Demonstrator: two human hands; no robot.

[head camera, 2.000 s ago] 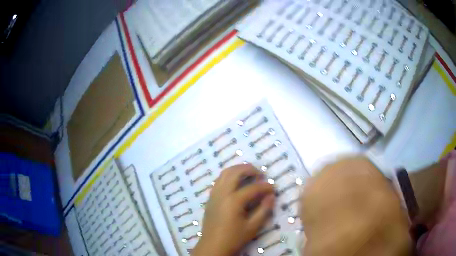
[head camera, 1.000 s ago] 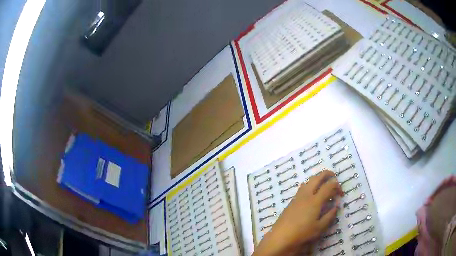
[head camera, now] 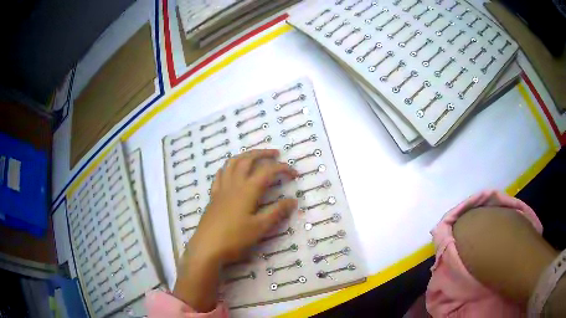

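An off-white foam board (head camera: 186, 289) lies flat before me with columns of wired components, each with two round metal ends joined by thin brown leads. One such component (head camera: 336, 271) shows near its lower right corner. My left hand (head camera: 251, 199) is palm down over the middle of the board, thumb and fingers apart. I see nothing held in it; it hides several components, and what lies under the palm does not show. My right hand is out of the picture; only its forearm, pink sleeve and pale wrist band show at the lower right.
A stack of filled foam boards (head camera: 397, 68) lies at the upper right, more foam boards (head camera: 112, 233) at the left. Another stack (head camera: 217, 15) is at the far side. A cardboard sheet (head camera: 115, 93) and a blue folder (head camera: 23, 192) are at the left. Yellow tape (head camera: 403, 264) runs along the near edge.
The view has swung back left and down, showing more of the near board. My right hand was over the board two seconds ago and has left the picture. My left hand stays over the board.
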